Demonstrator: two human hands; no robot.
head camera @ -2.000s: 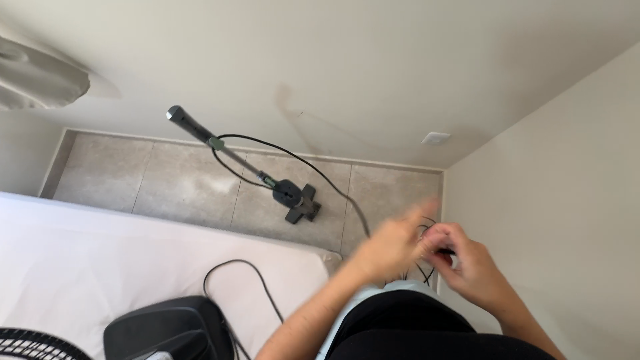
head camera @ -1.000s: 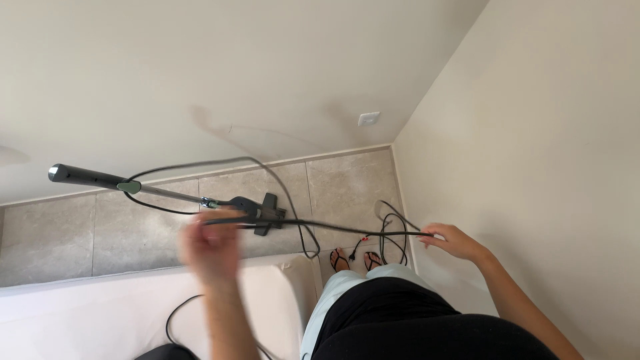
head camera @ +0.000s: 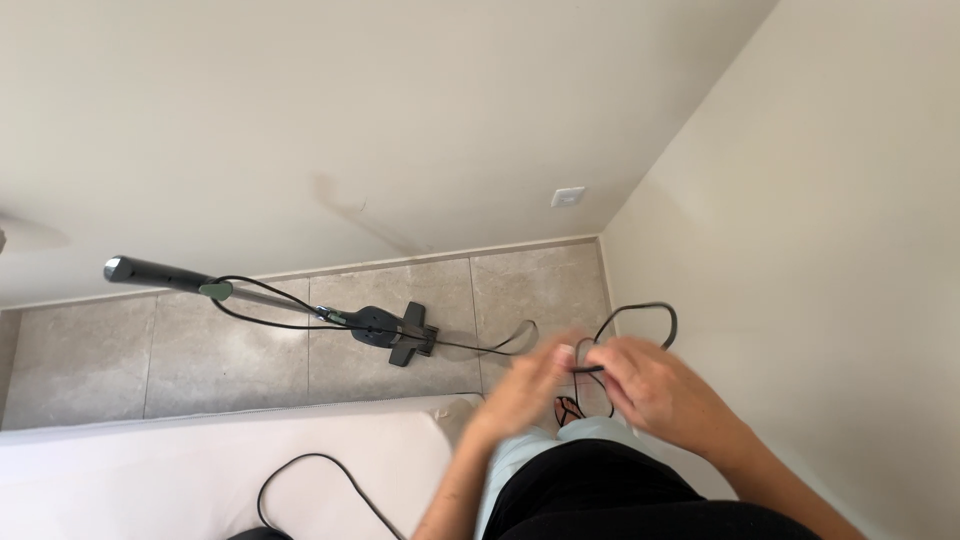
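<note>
My left hand (head camera: 529, 386) is blurred and touches my right hand, its fingers closed at a black power cord (head camera: 589, 369). My right hand (head camera: 649, 382) grips the same cord, and a loop of it rises above and to the right of the knuckles. More cord hangs below the hands, near my sandalled foot (head camera: 568, 411). To the left a stick vacuum cleaner (head camera: 375, 326) stands on the tiled floor by the wall, with its handle (head camera: 161, 276) pointing left. Cord loops from the green hook (head camera: 216, 289) on its tube, and a thin length runs from its floor head toward my hands.
A bed or mattress with a pale cover (head camera: 225, 465) lies at lower left. On it are another black cord (head camera: 330, 455) and part of a dark object (head camera: 259, 534). A white wall outlet (head camera: 568, 197) is near the corner, and a wall (head camera: 810, 262) rises at right.
My hands were wide apart with the cord stretched between them a second ago; now they are together. A cord loop now stands above my right hand.
</note>
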